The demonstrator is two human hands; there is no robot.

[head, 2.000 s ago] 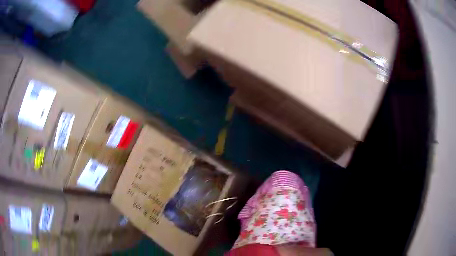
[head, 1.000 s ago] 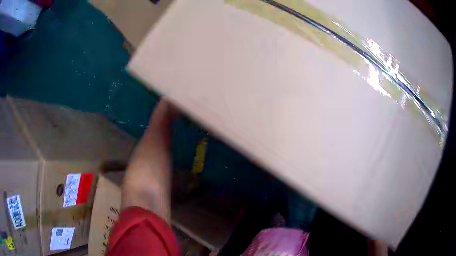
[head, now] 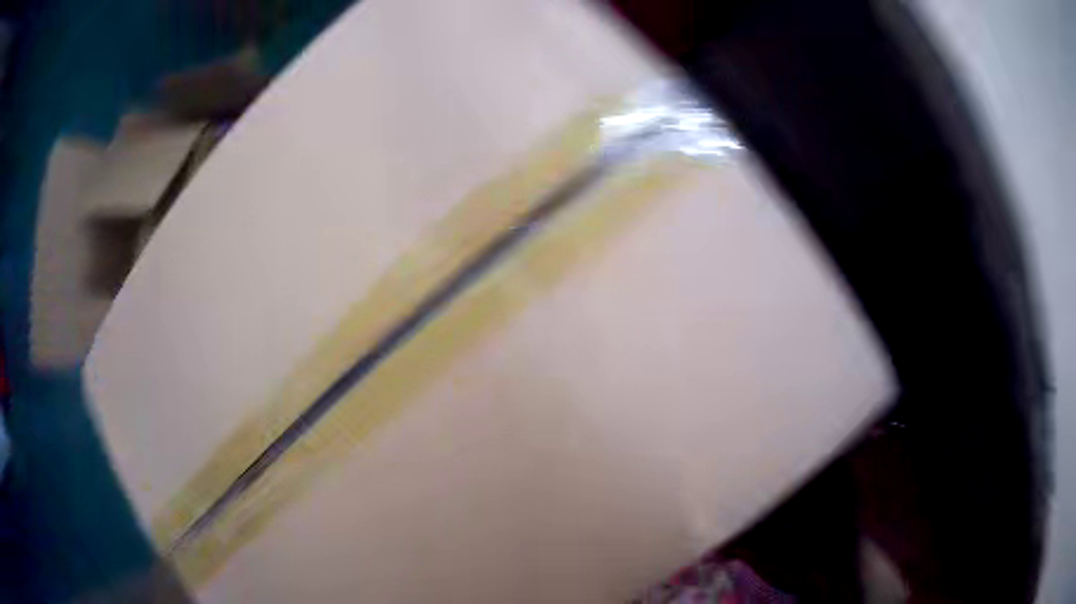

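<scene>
A large sealed brown carton [head: 566, 389] fills most of the view, close to the camera and tilted. Clear-yellowish packing tape [head: 401, 342] runs diagonally along its dark centre seam and shines at the upper right end. My left hand is not in view. A small blurred pale patch below the carton's right corner may be part of my right hand or arm; its fingers cannot be made out. The carton hides what is beneath it.
An open brown carton with flaps [head: 71, 260] stands on the green floor [head: 47, 460] at the left. A dark area and a pale surface [head: 1015, 142] lie at the right. Patterned pink cloth [head: 720, 584] shows at the bottom edge.
The large carton has turned in view and now covers its middle, with its taped seam slanting the other way. My left forearm and the labelled cartons have gone out of view.
</scene>
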